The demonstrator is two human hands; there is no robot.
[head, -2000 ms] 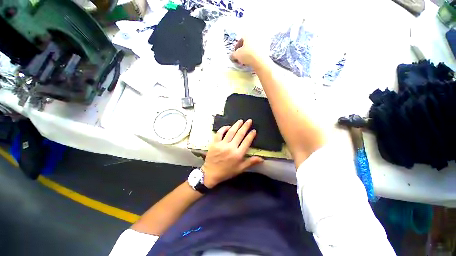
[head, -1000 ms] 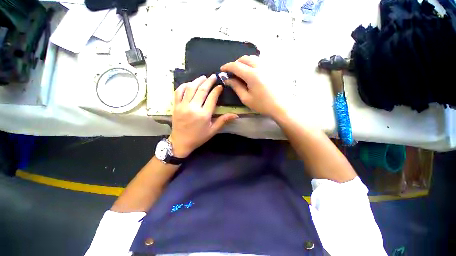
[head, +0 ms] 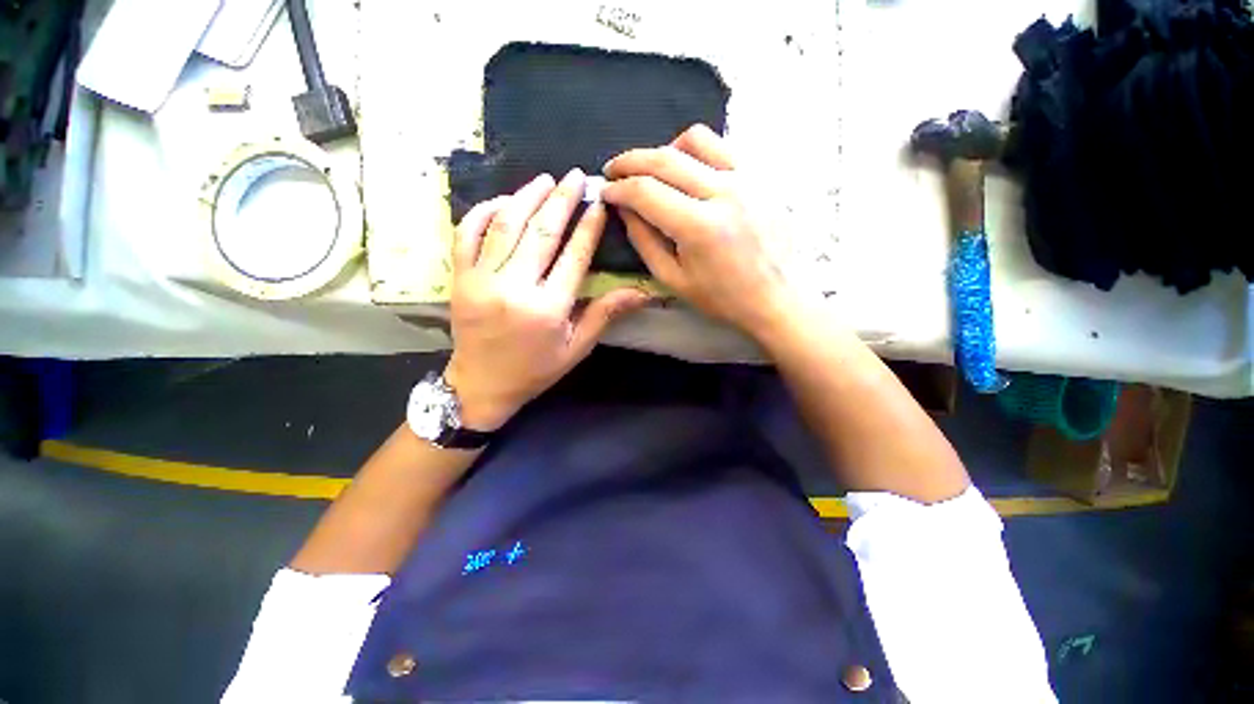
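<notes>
A black cut panel [head: 605, 103] lies flat on the cream working board [head: 413, 124]. My left hand [head: 530, 275] lies palm down on the panel's left and lower part, its fingertips pressing near the middle. A small pale silvery piece [head: 594, 189] shows between the fingertips of both hands at the panel's middle; I cannot tell if it is the logo or a strip. My right hand [head: 695, 227] has its thumb and fingers closed around that piece from the right. The fingers hide most of it.
A hammer [head: 970, 255] with a blue-wrapped handle lies at right, beside a ruffled black panel pile [head: 1135, 151]. A masking tape roll [head: 220, 227] and a dark setting punch [head: 322, 110] lie left of the board. White card pieces [head: 145, 55] are at upper left.
My right hand has come back from the plastic bags at the far side to the panel with the small piece. My left hand stays on the panel. The view has tilted down.
</notes>
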